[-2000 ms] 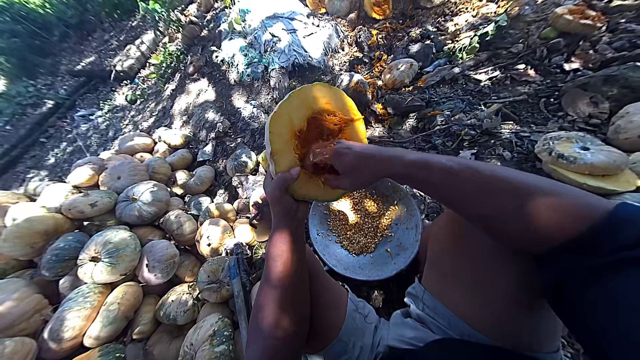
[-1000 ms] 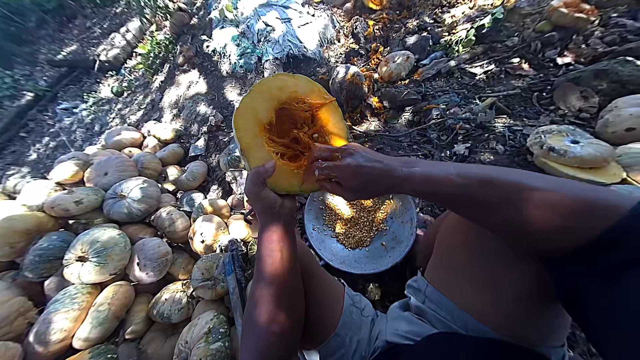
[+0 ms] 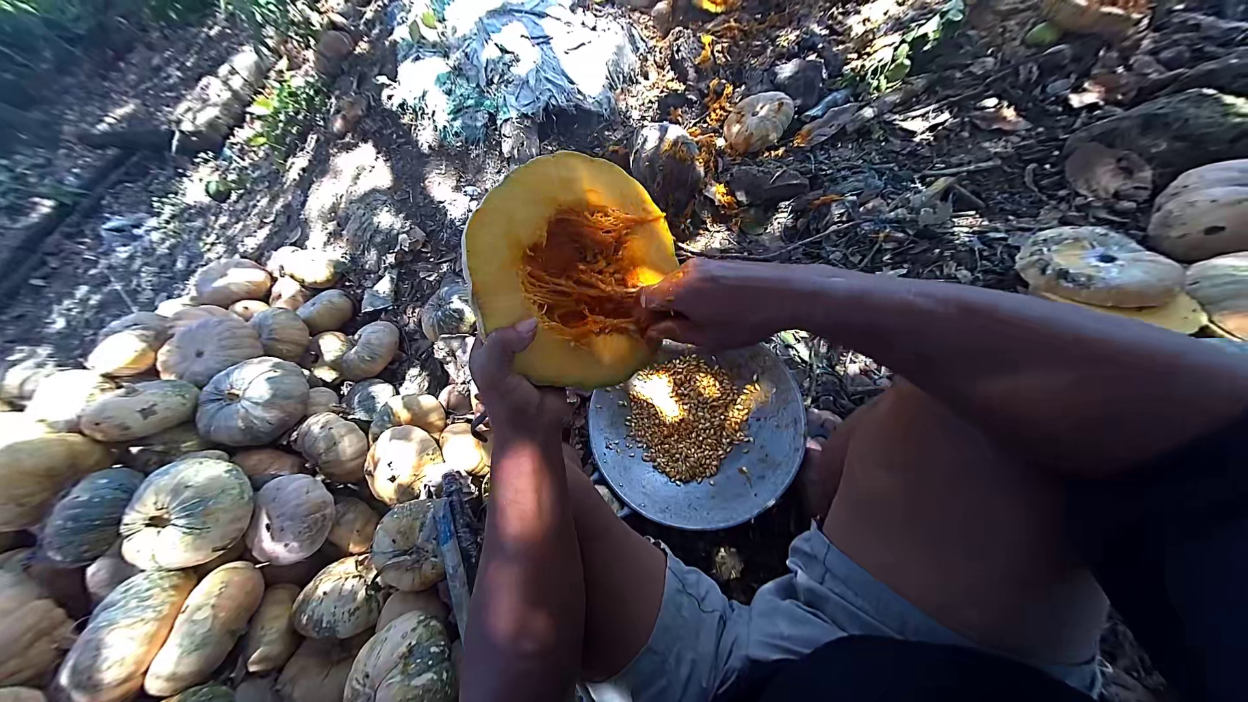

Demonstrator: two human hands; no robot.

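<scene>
A cut pumpkin half [image 3: 507, 244], yellow-fleshed with stringy orange pulp [image 3: 580, 273] in its hollow, is tilted with the cut face up toward me. My left hand [image 3: 517, 380] grips it by the lower left rim, thumb on the flesh. At the right edge of the hollow is my right hand [image 3: 697, 304], fingers curled in at the pulp; whether they hold anything is hidden. Beneath the pumpkin, a round grey metal pan [image 3: 702, 502] holds a heap of pumpkin seeds [image 3: 692, 419], partly in sunlight.
A large pile of whole pumpkins [image 3: 185, 512] covers the ground at left. A blue-edged tool or bar [image 3: 453, 551] lies beside my left forearm. Cut pumpkin pieces [image 3: 1102, 268] sit at right. Beyond are crumpled plastic sheeting [image 3: 526, 58], leaf litter and scraps of orange pulp.
Two seconds ago my right hand was deeper in the hollow; it is now at the right edge. More of the stringy pulp shows. My left hand keeps its grip on the pumpkin.
</scene>
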